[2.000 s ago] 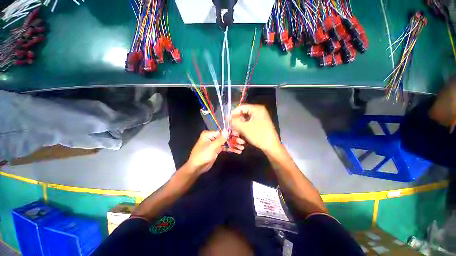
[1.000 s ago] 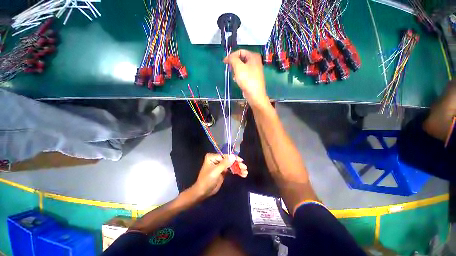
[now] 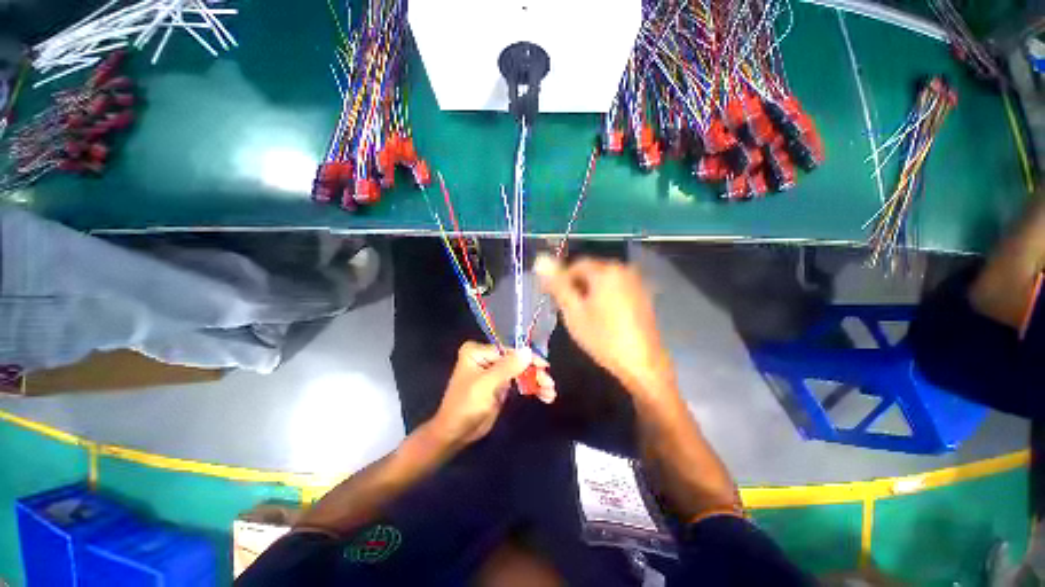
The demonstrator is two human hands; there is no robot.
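Note:
My left hand (image 3: 487, 384) pinches a small red connector housing (image 3: 532, 381) over my lap. Its lead wires (image 3: 519, 247) fan upward: red, blue and yellow ones lean left, a red one leans right. White ones run straight up to the black head (image 3: 525, 71) on the white box (image 3: 458, 57), where their ends meet it. My right hand (image 3: 596, 304) is blurred, just right of the white wires, below the bench edge. Its fingertips are near the right-leaning wire; whether they hold anything cannot be told.
Harness piles with red ends lie left (image 3: 369, 161) and right (image 3: 751, 143) of the box on the green bench (image 3: 229, 206). White sticks (image 3: 138, 34) lie far left, a small bundle (image 3: 913, 172) far right. A neighbour's arm (image 3: 997, 310) is at right, above a blue crate (image 3: 871, 378).
My right hand rose from near the housing to just below the black head, then came back down to the right of the wires. The white wires now reach the head. My left hand keeps the housing.

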